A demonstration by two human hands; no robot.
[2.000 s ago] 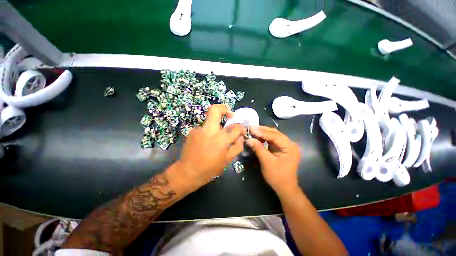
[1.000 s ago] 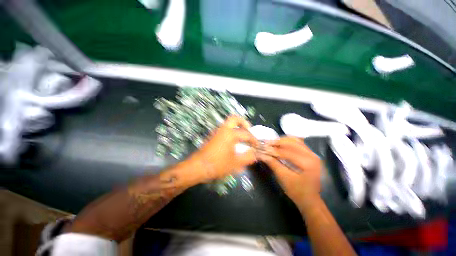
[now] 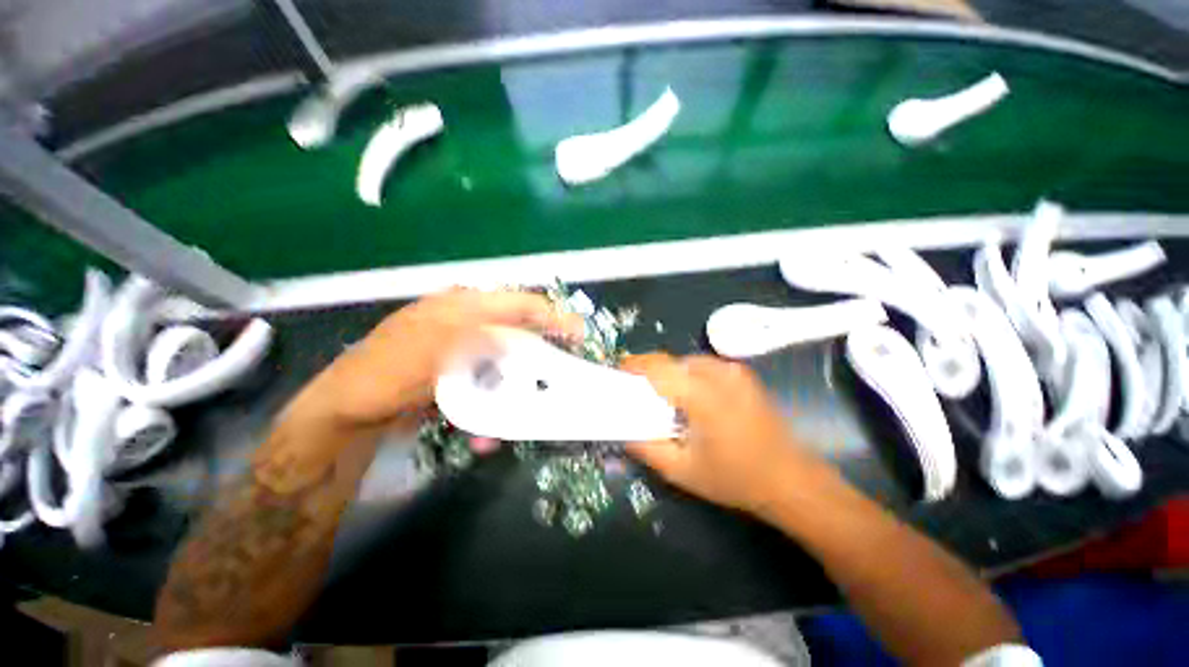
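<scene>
A white curved housing half is held level above the board pile, its round wide head to the left and its tapering tail to the right. My left hand grips the round head, with fingers behind it and a thumb or fingertip below. My right hand grips the tail end. The pile of small green-silver circuit boards lies on the black bench, largely hidden by my hands and the housing. Whether a board sits on this housing cannot be told.
Overlapping white shells lie on the right, with a single shell nearer my right hand. White curved units are stacked at the left. Single white pieces lie on the green belt behind a pale rail.
The housing, earlier mostly hidden between my fingertips, is now held lengthwise between both hands. My left hand has moved left to its head. The view has shifted, showing more of the left side.
</scene>
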